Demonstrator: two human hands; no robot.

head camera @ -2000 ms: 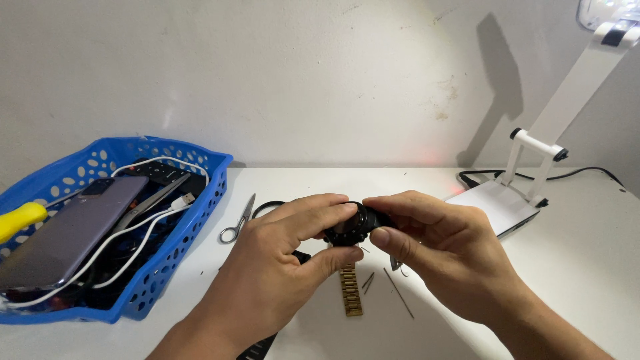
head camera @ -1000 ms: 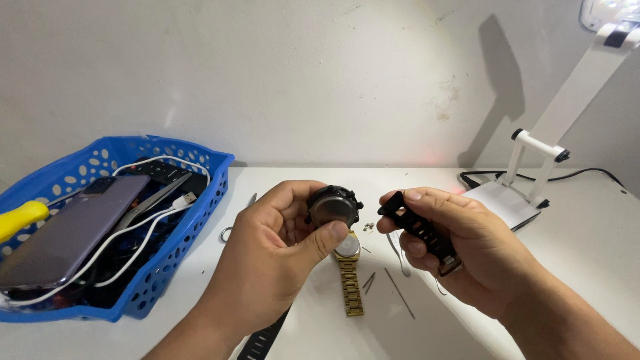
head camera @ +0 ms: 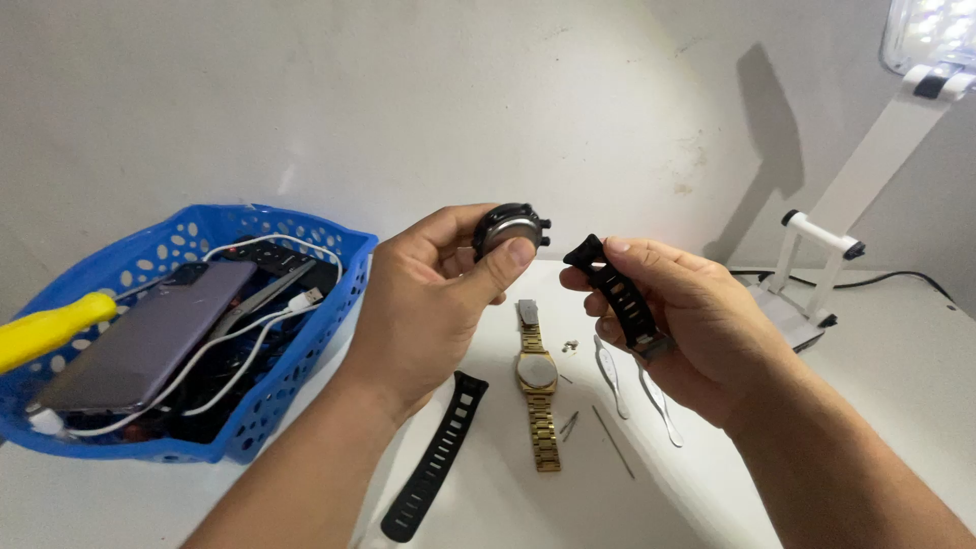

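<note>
My left hand [head camera: 442, 297] grips a black watch case [head camera: 509, 229] between thumb and fingers, its metal back turned toward me. To its right, apart from the case, my right hand [head camera: 671, 313] holds a black watch strap piece [head camera: 627, 301] with slots and a buckle at its lower end. A second black slotted strap [head camera: 436, 461] lies on the table below my left hand. Between my forearms lies a gold metal-bracelet watch [head camera: 537, 372]. Thin metal pins [head camera: 614, 442] and two pairs of tweezers [head camera: 610, 377] rest to its right.
A blue plastic basket [head camera: 293, 412] at the left holds a smartphone [head camera: 145, 343], a white USB cable [head camera: 244, 381], scissors [head camera: 263, 297] and a yellow-handled tool [head camera: 57, 328]. A white folding desk lamp [head camera: 877, 160] stands at the right, with a black cable [head camera: 884, 276] behind it.
Two seconds ago my hands were together at the watch; now the case and the strap piece are held apart. Since one second ago, the case has tilted and the gold watch shows more fully.
</note>
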